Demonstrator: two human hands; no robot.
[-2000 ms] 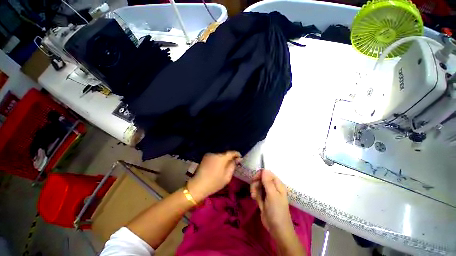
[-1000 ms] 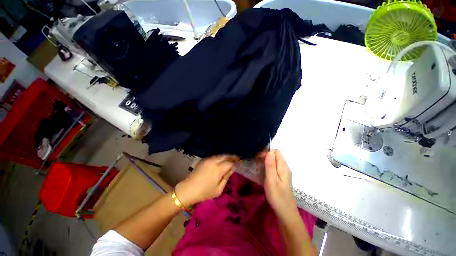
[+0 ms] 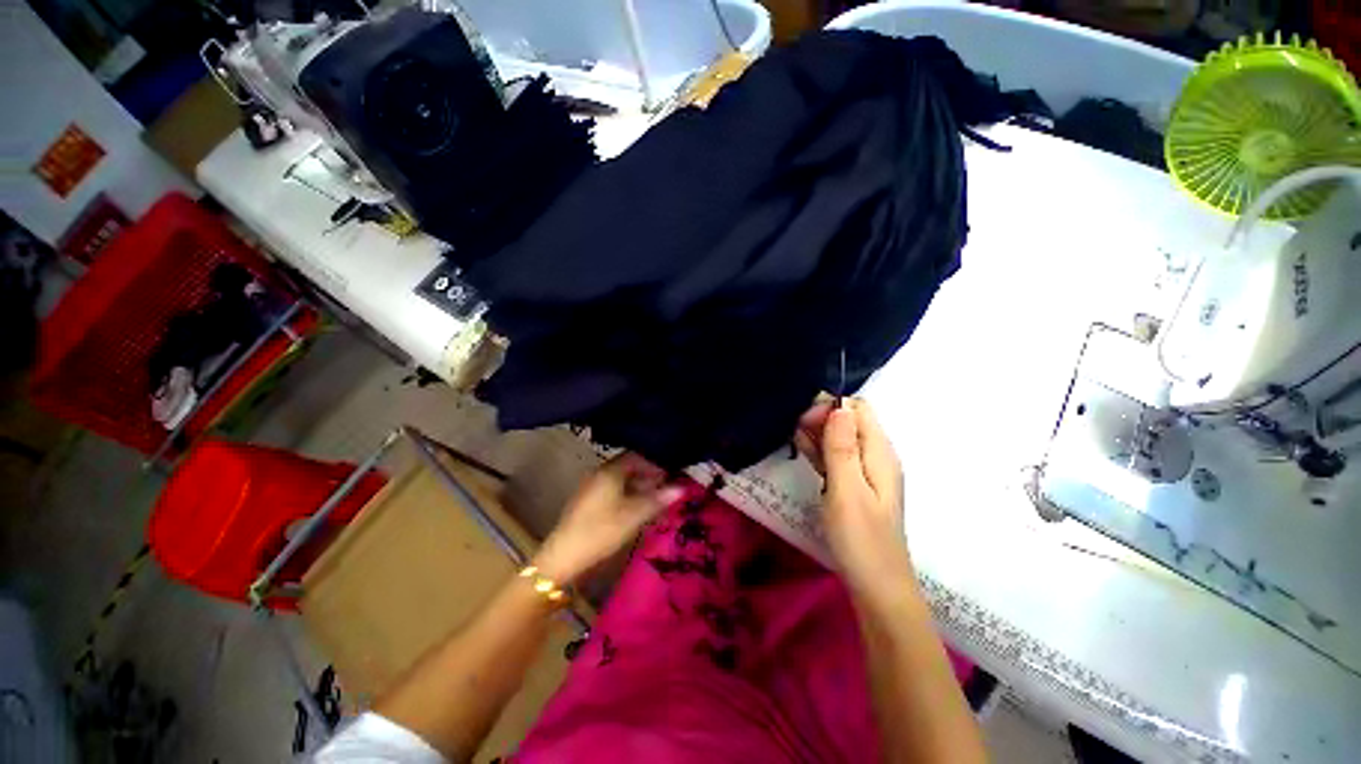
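A large heap of black garment pieces [image 3: 731,239] lies on the white table, its lower edge hanging at the table's front edge. My right hand [image 3: 858,470] is closed on small thread snips [image 3: 842,375], whose thin blades point up against the black cloth. My left hand [image 3: 609,515] is at the heap's lower edge, above my lap, with fingertips close together; whether they hold anything is too small to tell. Black offcuts [image 3: 720,605] are scattered on the magenta cloth [image 3: 642,702] over my lap.
A white sewing machine [image 3: 1269,321] and lime green fan [image 3: 1269,132] stand on the right. A black box-shaped unit [image 3: 411,112] is at the back left. A red crate [image 3: 127,343], red stool [image 3: 246,515] and cart with tan board [image 3: 396,597] stand left.
My left hand has moved down and away from my right hand, towards my lap. My right hand with the snips has risen against the heap's edge. The view has shifted left.
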